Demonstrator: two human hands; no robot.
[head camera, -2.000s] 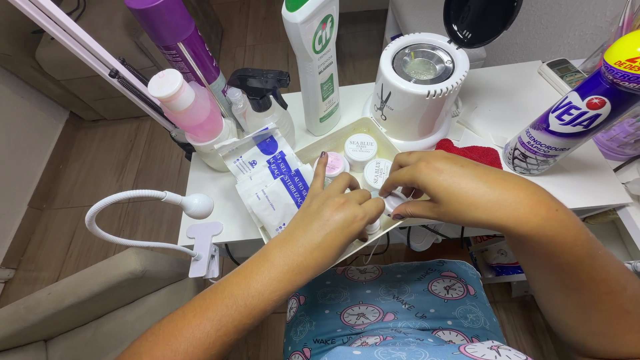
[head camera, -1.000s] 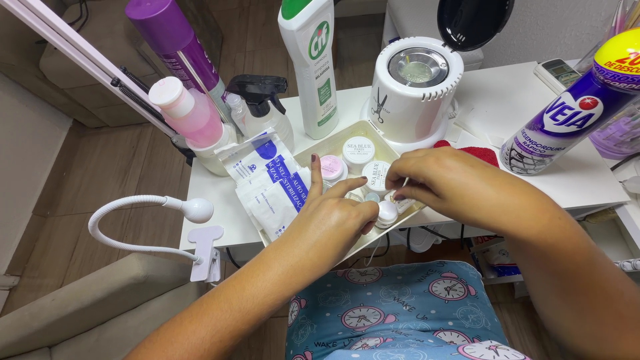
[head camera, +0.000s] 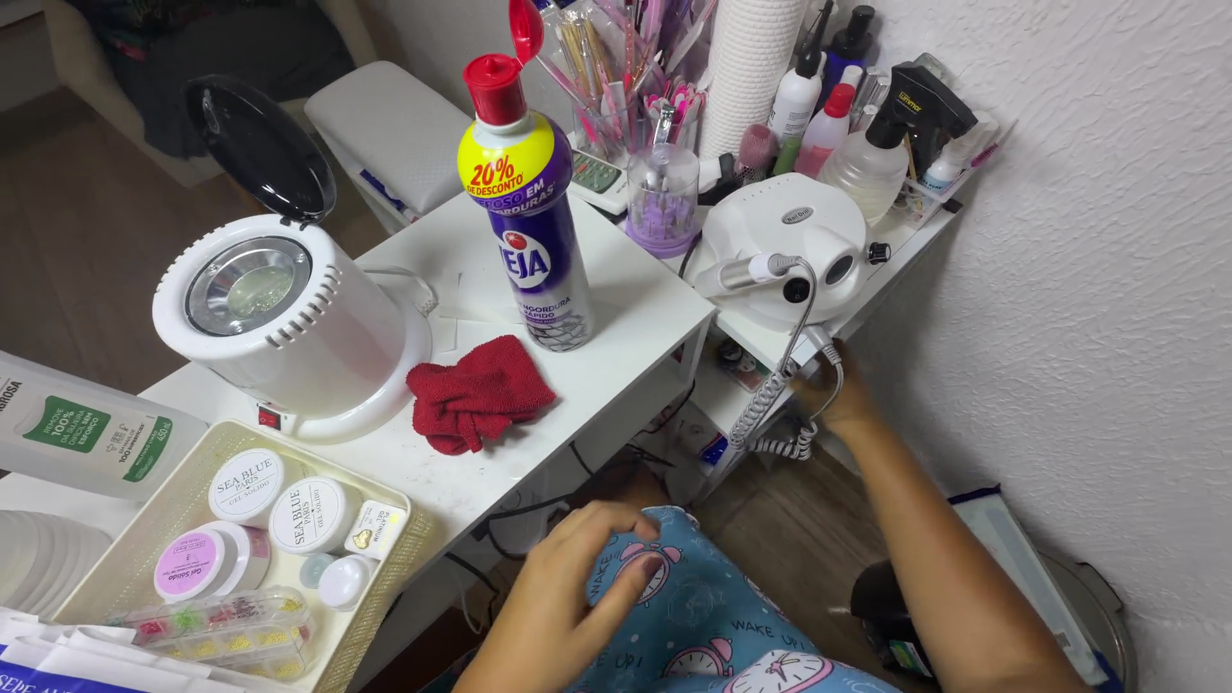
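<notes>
My left hand (head camera: 582, 587) is over my lap, fingers apart, holding nothing. My right hand (head camera: 833, 385) reaches to the side shelf unit below the white nail drill machine (head camera: 794, 241), partly hidden behind its coiled cord (head camera: 765, 409); whether it holds anything does not show. At the lower left a cream woven basket (head camera: 404, 525) holds white gel jars (head camera: 310, 515), a pink-lidded jar (head camera: 192, 563), a small white jar (head camera: 345, 581) and clear cases of nail decorations (head camera: 231, 635). A red cloth (head camera: 481, 393) lies crumpled between the basket and the Veja cleaner bottle (head camera: 539, 241).
A white sterilizer pot (head camera: 289, 318) with its black lid raised stands behind the basket. A white cleaner bottle (head camera: 87, 423) is at left. Clear tool holder (head camera: 662, 197), paper towel roll (head camera: 751, 77) and several bottles stand at the back right. A bin (head camera: 1088, 616) sits on the floor.
The view has swung far to the right. Both hands have left the basket; my left hand is now over my lap and my right hand is at the side shelf.
</notes>
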